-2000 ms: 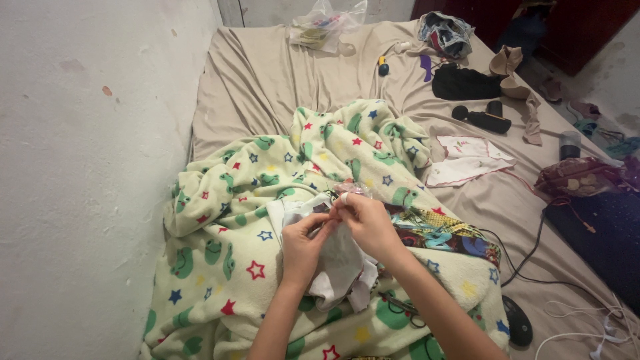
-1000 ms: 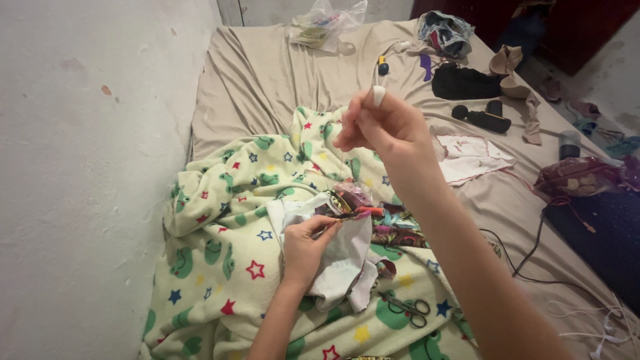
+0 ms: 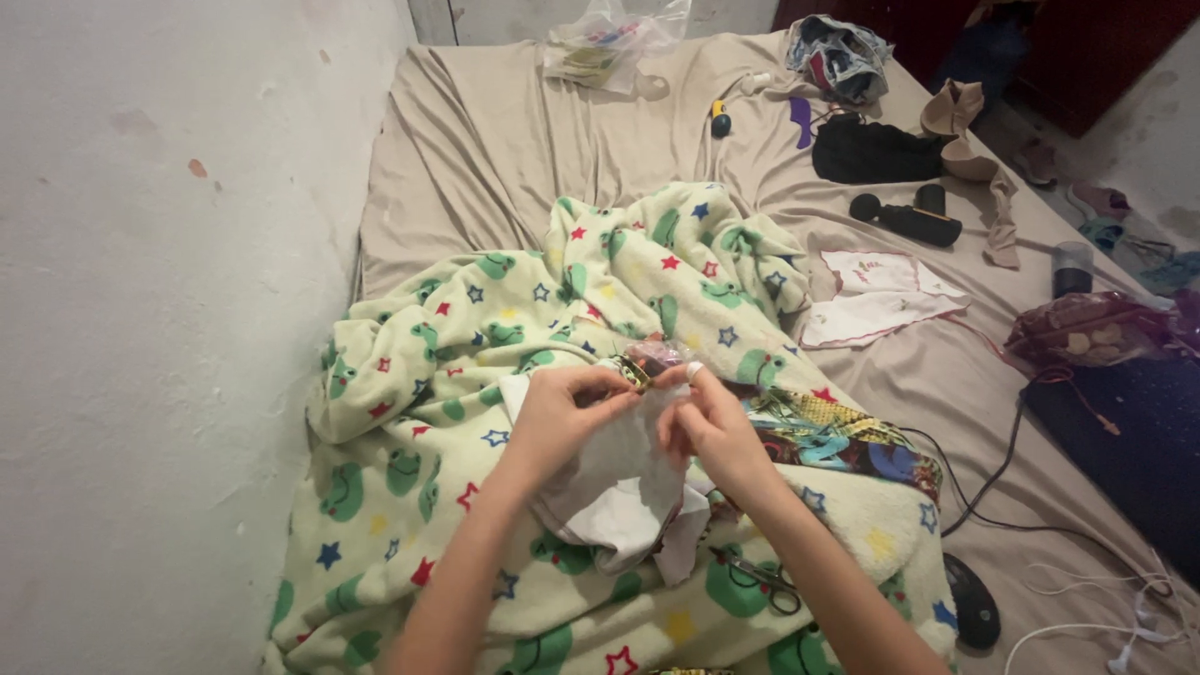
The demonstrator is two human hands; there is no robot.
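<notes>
My left hand [image 3: 586, 403] pinches a small patterned piece [image 3: 633, 372] of fabric between thumb and fingers. Close against its right side is my right hand [image 3: 703, 412], index finger at the piece, with a white band or wrap [image 3: 694, 372] on one finger. Whether the right hand grips anything is unclear. White cloth [image 3: 614, 506] lies beneath both hands, over a pale green fleece blanket [image 3: 506, 337] with frogs and stars. Just beyond the fingers is a small clear plastic bag [image 3: 661, 353]. Small scissors [image 3: 761, 579] rest on the blanket, and colourful patterned fabric [image 3: 844, 441] lies right of my right hand.
A wall [image 3: 187, 328] borders the bed on the left. On the beige sheet [image 3: 478, 141] are a plastic bag [image 3: 614, 47], a purple comb [image 3: 800, 122], a black massager-like device [image 3: 907, 218], an embroidered white cloth [image 3: 877, 295], a computer mouse [image 3: 970, 600] and cables [image 3: 994, 502].
My right hand rose away from the work a second ago and has come back down beside my left hand. The left hand has stayed at the small piece over the white cloth.
</notes>
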